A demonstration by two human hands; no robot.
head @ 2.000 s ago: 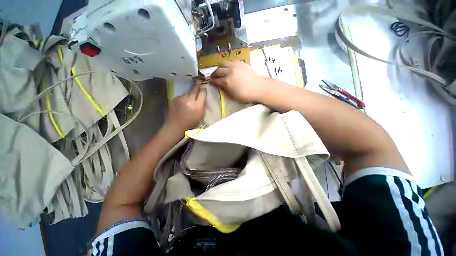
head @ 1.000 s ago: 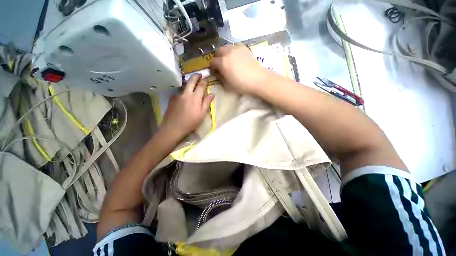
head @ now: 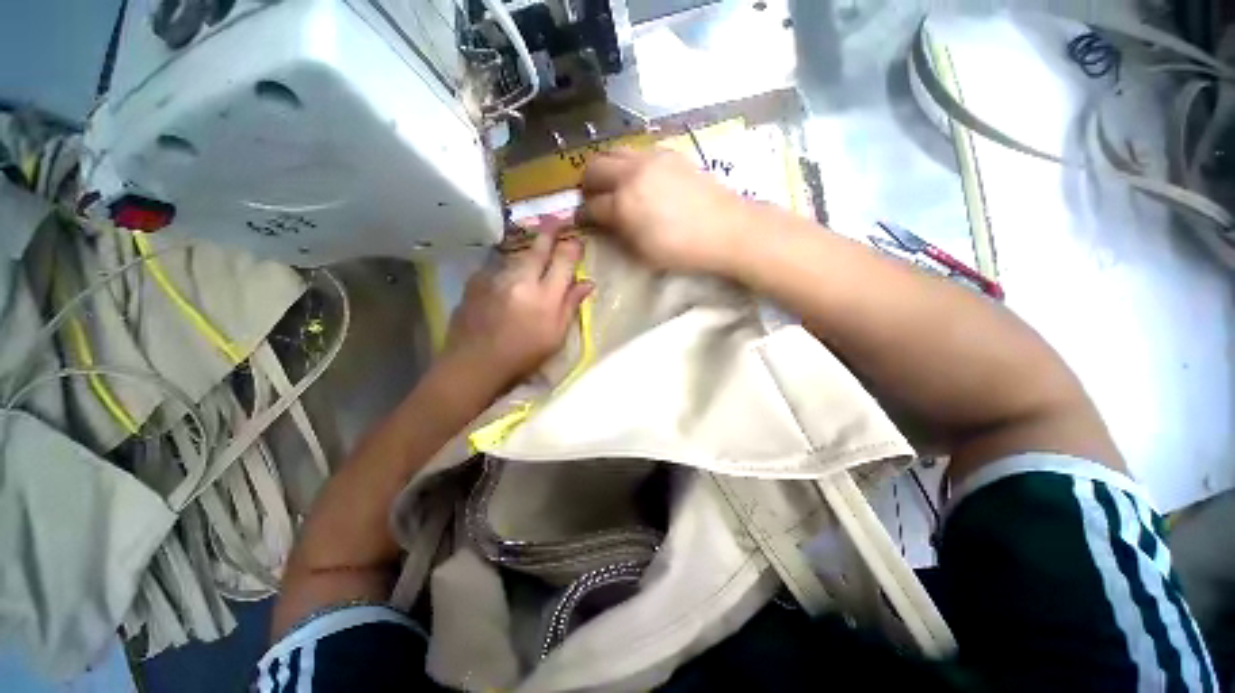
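Observation:
The beige bag body [head: 664, 393] lies from the clamp down into my lap, its mouth open and a toothed zipper [head: 596, 575] curving inside. A yellow tape [head: 587, 325] runs down the panel. My left hand [head: 522, 298] presses on the panel with its fingertips at a small white and reddish label [head: 545, 209] by the yellow clamp frame [head: 535, 176]. My right hand [head: 650, 203] is at the label's right end, fingers bent; its fingertips are partly hidden, so its hold is unclear.
The white sewing machine head [head: 298, 136] with a red button is at the upper left. Red and black thread snips [head: 941, 257] lie right of my right forearm. Stacked bag pieces [head: 81, 515] hang at the left. Beige straps [head: 1165, 190] lie at the upper right.
Over the two seconds, my left fingers have flattened onto the panel near the label. The view has shifted, and the bag's mouth sits lower in it. The hands stay by the clamp.

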